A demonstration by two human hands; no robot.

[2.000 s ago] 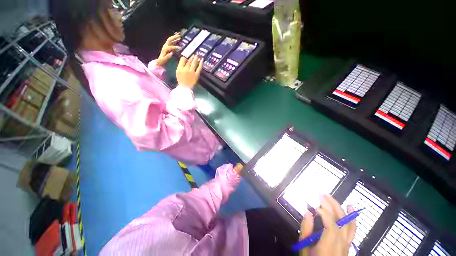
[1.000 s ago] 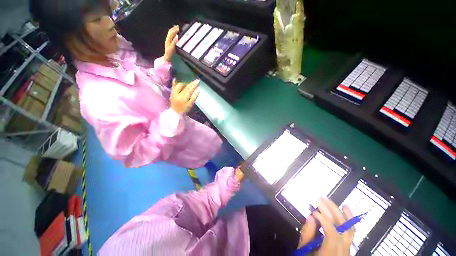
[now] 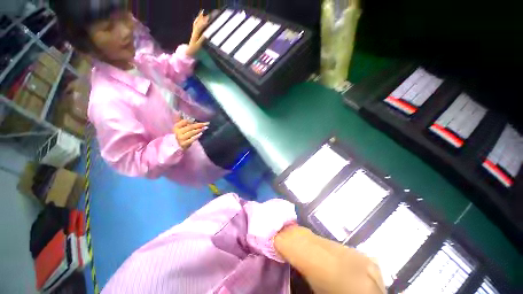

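A black phone tray (image 3: 304,213) lies at the lower right with several upright phones (image 3: 351,204) side by side, their screens glaring white. The rightmost phones are cut off by the picture's edge. My left hand (image 3: 330,261), bare and blurred, reaches from a pink sleeve across the tray's near side, below the second and third phones. Its fingertips are hidden or cut off at the lower edge, so whether it holds anything is unclear. My right hand and the blue pen are not visible.
Behind, on the green mat (image 3: 298,123), stands another black tray (image 3: 395,135) with phones showing red bars. A yellowish wrapped post (image 3: 337,43) stands left of it. At the upper left a person in pink (image 3: 135,115) is beside a third phone tray (image 3: 261,83).
My left hand has left the tray's left end and moved right along its near side. My right hand with the blue pen has gone from view. The other person's near hand has lowered; more screens there are white.
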